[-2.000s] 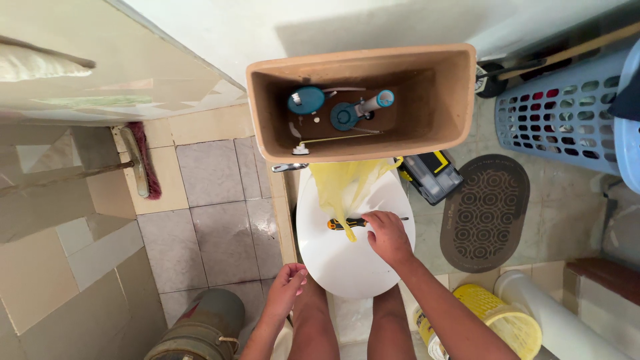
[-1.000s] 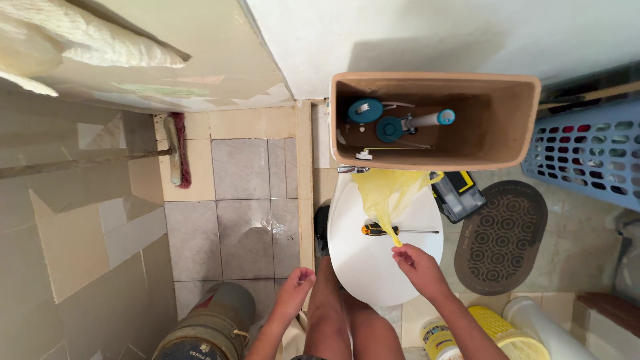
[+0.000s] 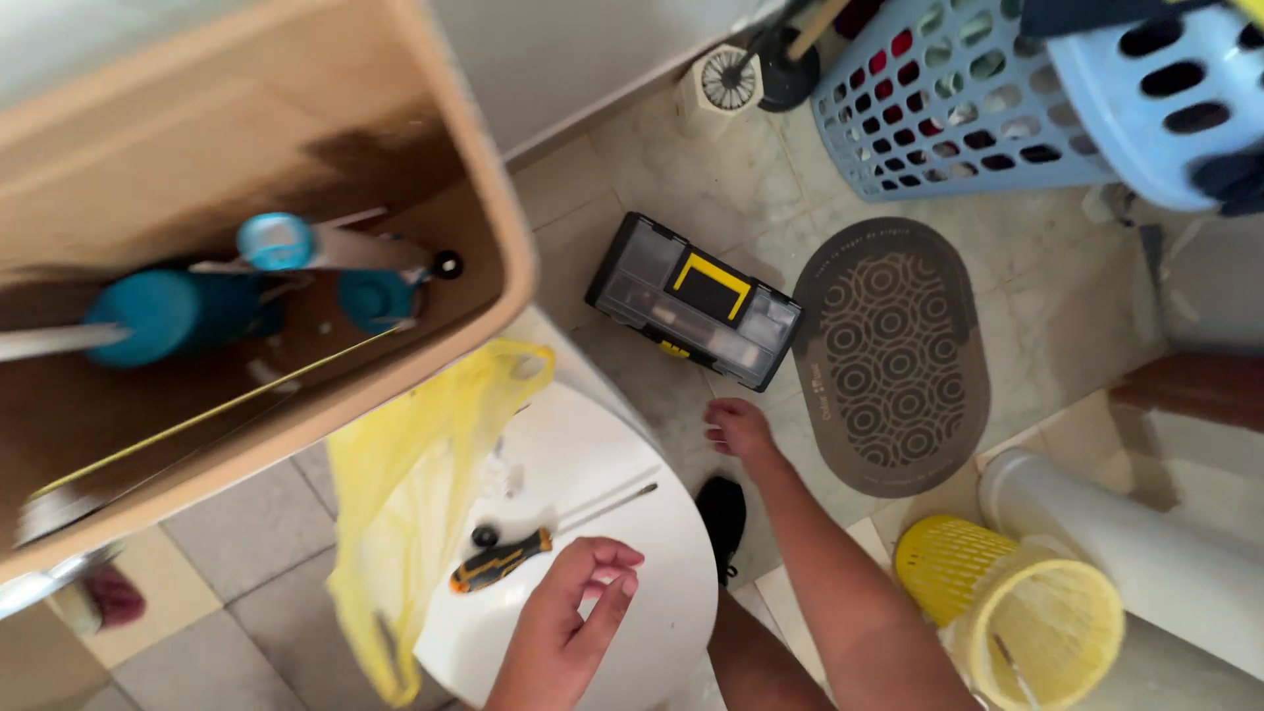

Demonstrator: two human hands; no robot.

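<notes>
My left hand [image 3: 583, 617] hovers over the white toilet lid [image 3: 632, 583] with its fingers curled and apart, nothing in it. Just left of it, on the lid, lies a screwdriver [image 3: 502, 560] with an orange and black handle, beside a small black round part [image 3: 485, 535]. A yellow plastic bag [image 3: 405, 474] drapes over the lid's edge by the open tank. My right hand [image 3: 739, 431] is empty, fingers loosely bent, close below the black toolbox [image 3: 696, 301] with a yellow handle on the floor. Blue-topped flush fittings [image 3: 276, 242] stand inside the brown toilet tank [image 3: 504, 227].
Right of the toolbox lies a dark oval mat [image 3: 894, 355]. A blue laundry basket [image 3: 968, 109] stands at the upper right, near a toilet brush holder [image 3: 729, 84]. A yellow bin [image 3: 1047, 622] and a white cylindrical object [image 3: 1116, 553] are at the lower right.
The view has swung right and closer. My right hand has left the yellow bag and moved right towards the toolbox; my left hand is now over the lid.
</notes>
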